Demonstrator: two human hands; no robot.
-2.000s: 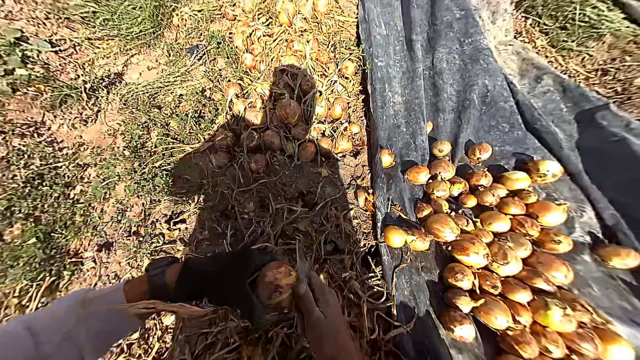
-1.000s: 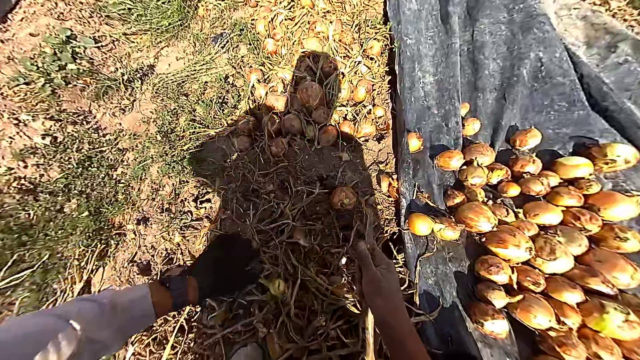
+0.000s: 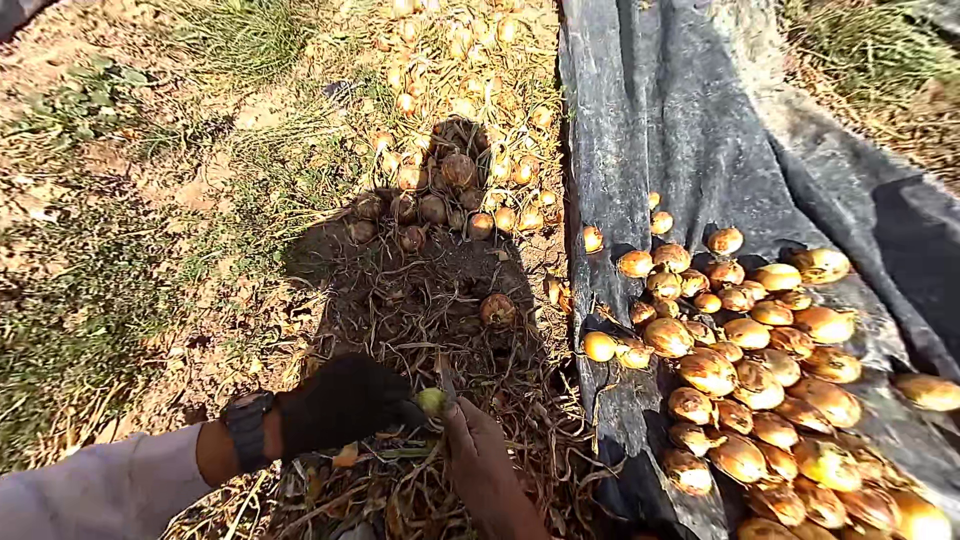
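Note:
My left hand [image 3: 349, 399], in a black glove with a watch at the wrist, is closed on a small greenish onion [image 3: 431, 401] low in the middle of the view. Bare, my right hand [image 3: 480, 450] grips a knife, whose blade [image 3: 447, 376] points up just beside that onion; the handle is hidden in the fingers. One brown onion [image 3: 497, 310] lies on the dry stalks [image 3: 405, 315] a little above my hands, in shadow. Many harvested onions [image 3: 757, 382] are heaped on the dark cloth sheet to the right.
The dark cloth sheet [image 3: 611, 165] runs along the right side, creased and folded. Rows of onions with dry tops [image 3: 457, 171] lie on the soil farther up. Grass and weeds [image 3: 90, 330] cover the ground at left.
The larger onion held between my hands two seconds ago is gone from them. My hands, apart one second ago, have come together at the small greenish onion.

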